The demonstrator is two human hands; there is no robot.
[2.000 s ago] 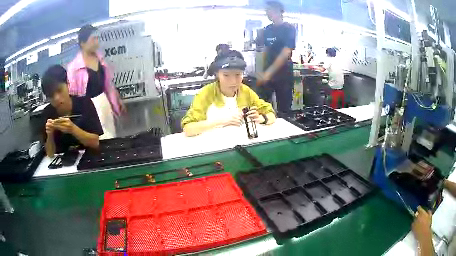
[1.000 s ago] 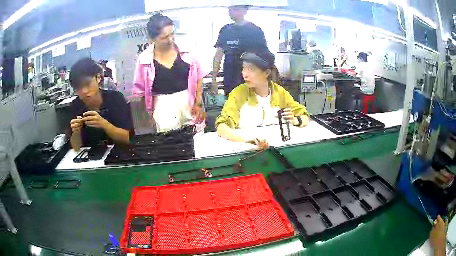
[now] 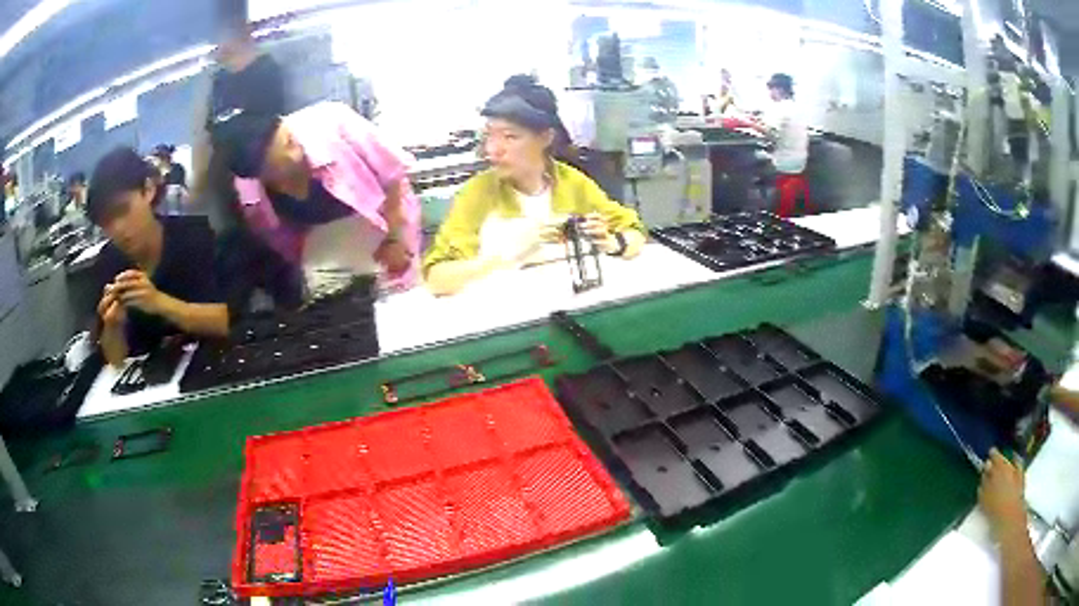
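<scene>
Neither of my hands is in view. A red mesh tray (image 3: 438, 545) with ten pockets lies nearest on the green conveyor belt (image 3: 142, 521). One dark phone middle frame (image 3: 276, 542) lies in its near left pocket. A black tray (image 3: 722, 414) with empty pockets lies right of the red one, close beside it. A small bright blue tip (image 3: 389, 592), perhaps of a pen, shows at the bottom edge; what holds it is out of view. A small dark item (image 3: 214, 592) sits at the red tray's near left corner, too cut off to name.
Thin dark frames (image 3: 432, 381) lie beyond the red tray, more (image 3: 142, 443) at far left. A seated person opposite in yellow holds a frame (image 3: 583, 255). Dark trays (image 3: 284, 346) stand on the far ledge. A blue machine (image 3: 935, 379) and another person's hand (image 3: 1001, 485) are at right.
The view has swung right since one second ago. The blue item has shifted from left of the red tray to its near edge. The person in pink now leans forward; the person opposite has both hands at the frame.
</scene>
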